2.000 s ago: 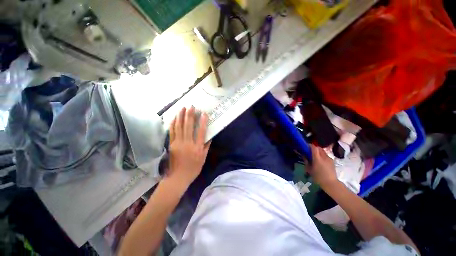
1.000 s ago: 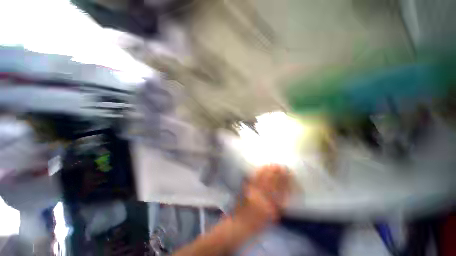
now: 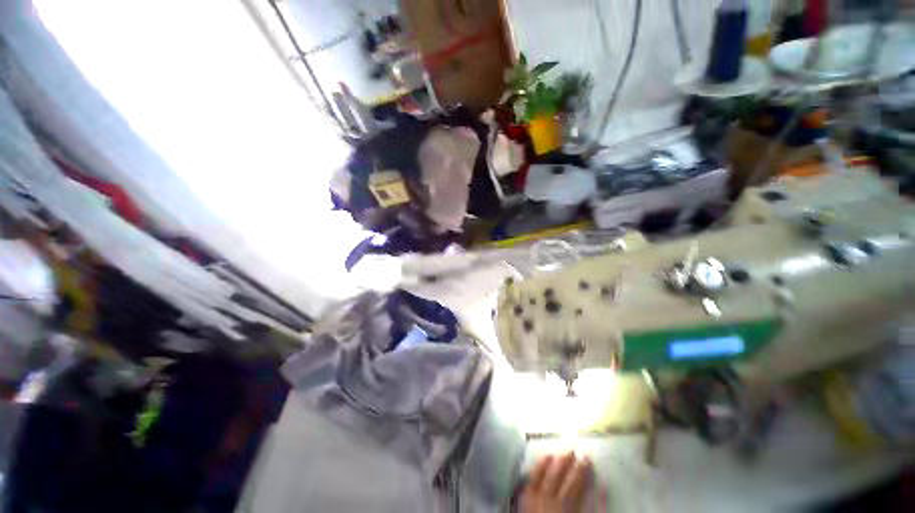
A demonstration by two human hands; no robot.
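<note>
The grey garment (image 3: pixel 401 376) lies bunched on the white sewing table (image 3: pixel 311 466), left of the needle area. Its navy band (image 3: pixel 433 313) and a light-blue piece (image 3: pixel 412 338) show at the opening. The cream sewing machine (image 3: pixel 562 316) stands to the right, with a green panel and lit display. Its lamp glares over the needle area. My left hand (image 3: pixel 558 486) is at the bottom edge, cut off, fingers extended on the table just in front of the needle area, holding nothing visible. My right hand is out of the picture.
Scissors (image 3: pixel 714 406) lie blurred below the green panel. Behind the machine are a grey tray of dark items (image 3: pixel 657 185), a plant in a yellow pot (image 3: pixel 545 133), a cloth pile (image 3: pixel 446 175) and a navy thread cone (image 3: pixel 728 42). A bright window is at the left.
The view has swung up and left, from table and scrap bin to the machine and the area behind it. My right hand, at the bin earlier, has left the picture. My left hand remains near the needle area.
</note>
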